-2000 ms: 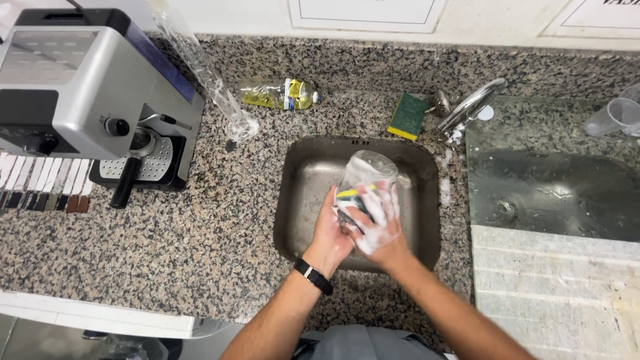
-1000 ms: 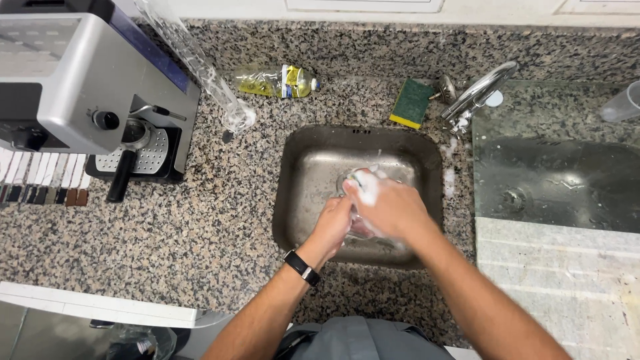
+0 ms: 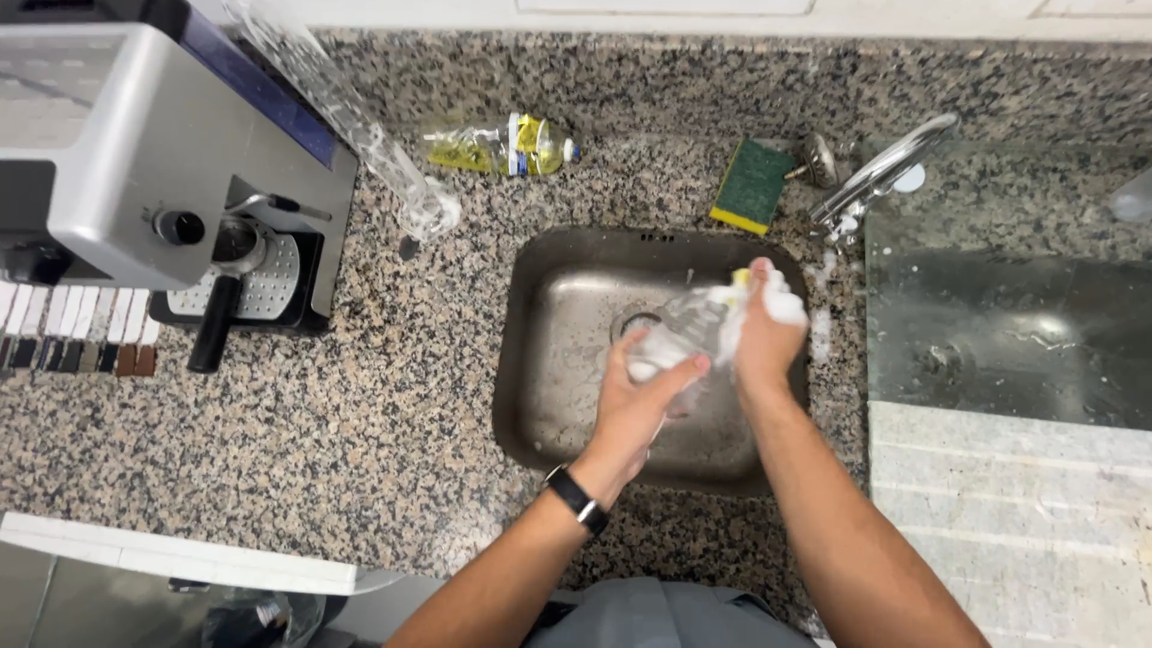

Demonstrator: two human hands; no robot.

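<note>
Over the steel sink [image 3: 567, 396], a clear, see-through vessel [image 3: 688, 328] covered in white foam lies tilted between my hands. My left hand [image 3: 634, 391] grips its lower left end with thumb and fingers spread around it. At its upper right end is my right hand [image 3: 769, 328], closed on a foamy sponge, of which a bit of yellow shows by the fingertips. Foam and blur hide the vessel's exact shape. A second sponge [image 3: 754, 184], green and yellow, lies on the granite counter behind the sink.
Behind the sink's right corner stands a chrome faucet [image 3: 882, 171], with a metal drain strainer [image 3: 817, 162] beside it. A bottle of yellow liquid [image 3: 504, 146] lies at the back. An espresso machine [image 3: 135, 153] is at left; a glass panel [image 3: 1008, 216] and ridged drainboard [image 3: 999, 513] are at right.
My hands, close together over the sink a second ago, have moved apart, the right one up and to the right. The vessel now shows between them.
</note>
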